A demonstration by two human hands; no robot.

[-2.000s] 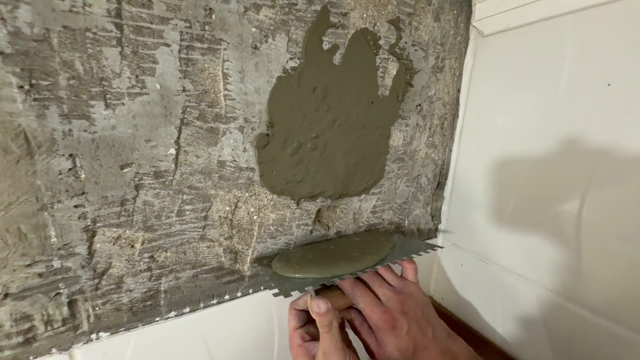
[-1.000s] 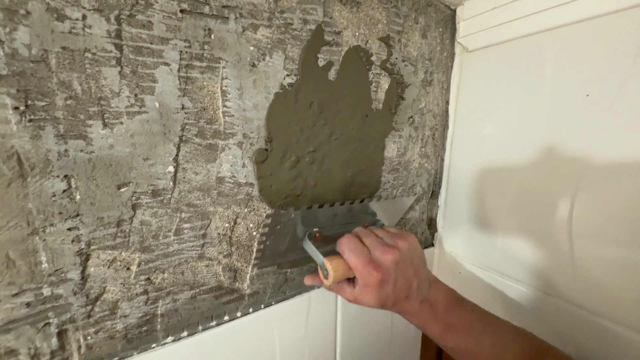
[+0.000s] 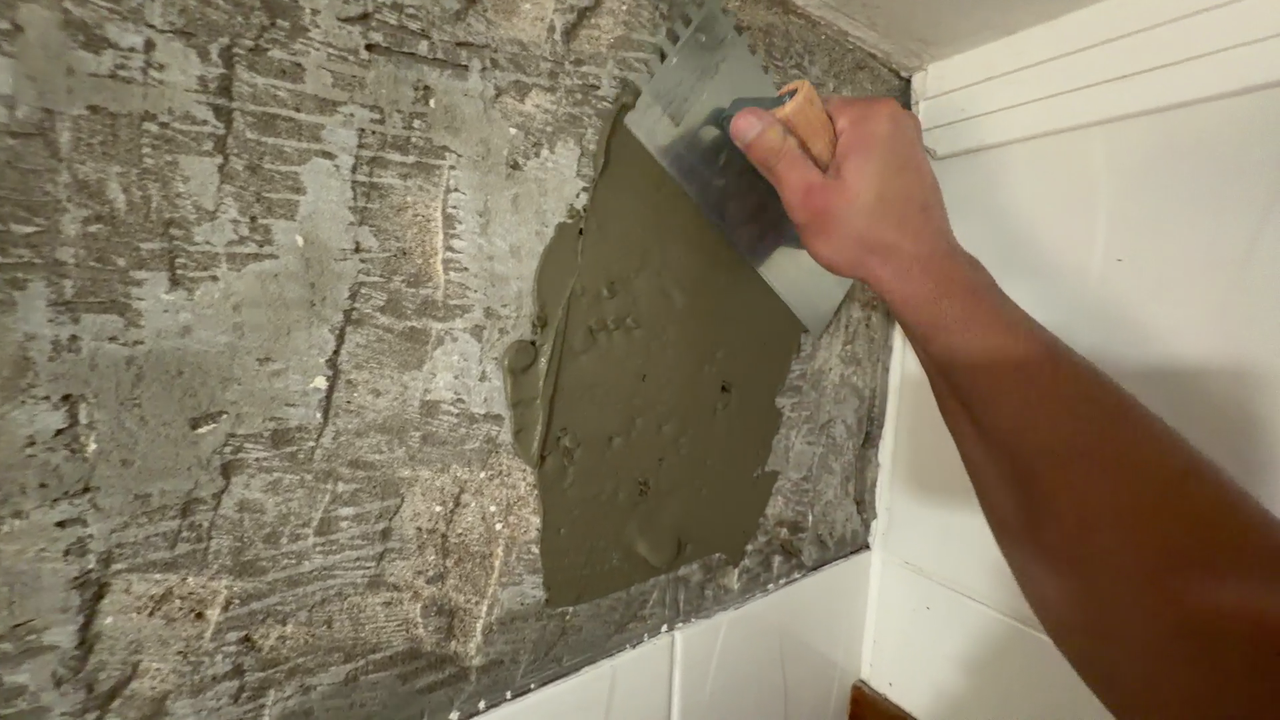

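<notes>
My right hand [image 3: 860, 185] is closed around the wooden handle of a notched steel trowel [image 3: 715, 150] at the upper right. The blade lies slanted against the wall, its smooth lower-left edge on the top of a patch of wet grey-green mortar [image 3: 670, 400] and its teeth facing up. The patch is mostly smooth, with a ridge along its left side and a few small pits. My left hand is outside the view.
Rough, scraped bare wall [image 3: 250, 350] surrounds the mortar. White tiles [image 3: 770, 635] run below it, and a white tiled side wall [image 3: 1080, 250] meets it at the right corner. The ceiling [image 3: 950, 25] borders the top right.
My right hand and the trowel have moved up from below the patch to its top. The mortar is now flatter and spread further down. Two seconds ago both hands were at the trowel, mortar on its blade.
</notes>
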